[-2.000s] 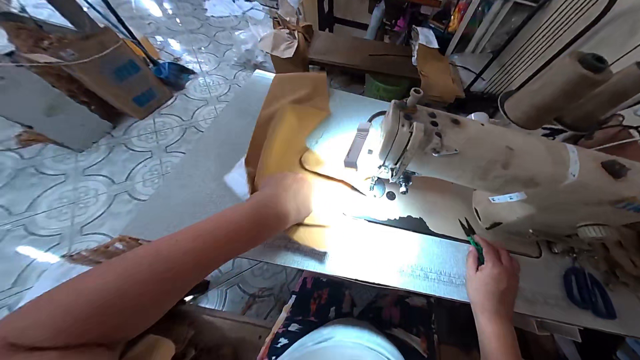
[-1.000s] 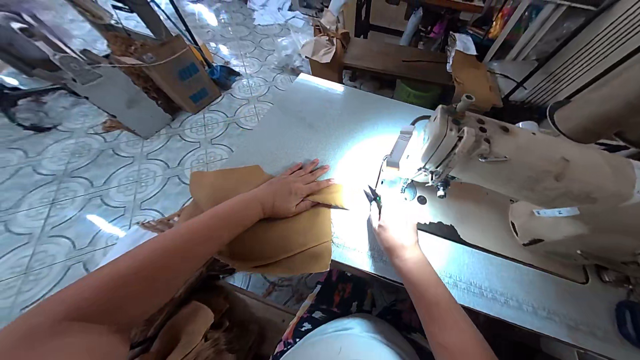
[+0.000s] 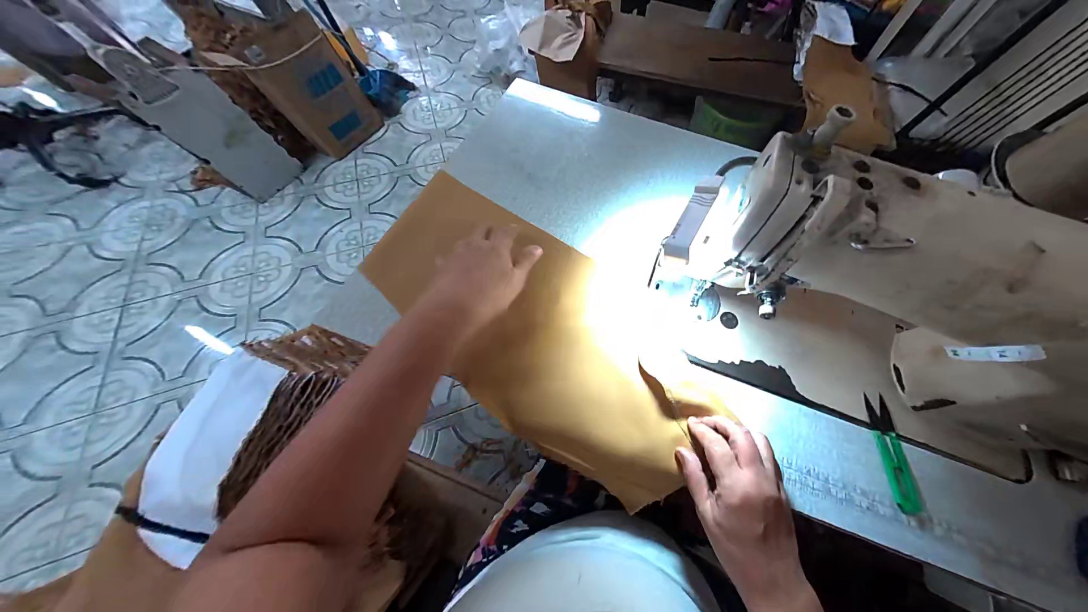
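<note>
A piece of tan fabric or leather point(image 3: 544, 340) lies spread on the sewing table point(image 3: 552, 144), left of the industrial sewing machine's needle area. My left hand point(image 3: 484, 268) rests on its upper part with the fingers spread. At the piece's lower right corner, beside a seam, my right hand point(image 3: 735, 476) holds the edge between thumb and fingers. Green-handled thread snips point(image 3: 897, 467) lie on the table to the right of my right hand, blades pointing at the sewing machine point(image 3: 918, 221). The lamp's glare hides part of the piece near the needle.
A cardboard box point(image 3: 314, 93) stands on the tiled floor at the upper left. Behind the table is a wooden bench point(image 3: 697, 64) with a green container point(image 3: 735, 123) under it. Brown and white material point(image 3: 208, 442) hangs or lies by my left forearm.
The tan piece, bunched or folded before, now lies spread out farther up the table. The snips, in my right hand before, now lie on the table, and that hand holds the piece's edge.
</note>
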